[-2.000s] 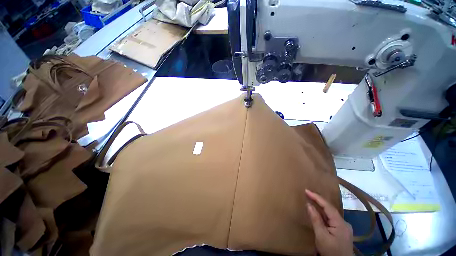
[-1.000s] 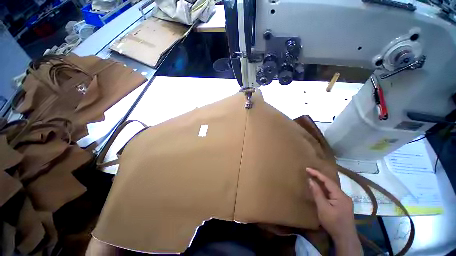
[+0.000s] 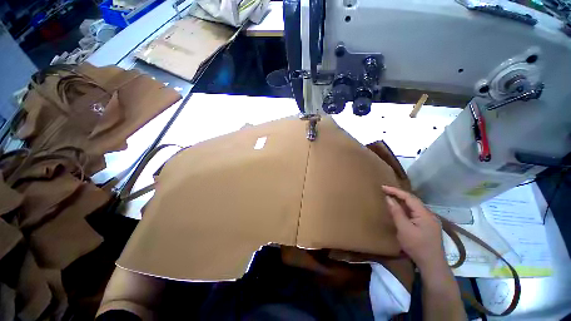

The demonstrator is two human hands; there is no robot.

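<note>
The tan bag panel (image 3: pixel 213 207) lies spread in front of me, its far corner under the presser foot (image 3: pixel 312 130). The dark center seam (image 3: pixel 303 194) runs from the foot to the notched near edge. A small white label (image 3: pixel 260 143) is on the panel's left part. My right hand (image 3: pixel 410 216) rests on the panel's right edge, thumb and fingers slightly bent around it. My left forearm (image 3: pixel 131 294) goes under the panel at lower left; my left hand is hidden beneath it. Thin bag handles stick out at left (image 3: pixel 143 172) and right (image 3: pixel 494 254).
The white sewing machine (image 3: pixel 407 47) arches over the back right, a red-handled lever (image 3: pixel 480 133) on its pillar. A paper sheet (image 3: pixel 516 226) lies at right. Brown bag pieces (image 3: pixel 50 207) are piled at left. Cardboard (image 3: pixel 188 47) lies at back left, beside a pale bag.
The panel has moved away from me toward the needle, its label and near edge further up. My right hand has moved forward with it. My left forearm now shows more at lower left.
</note>
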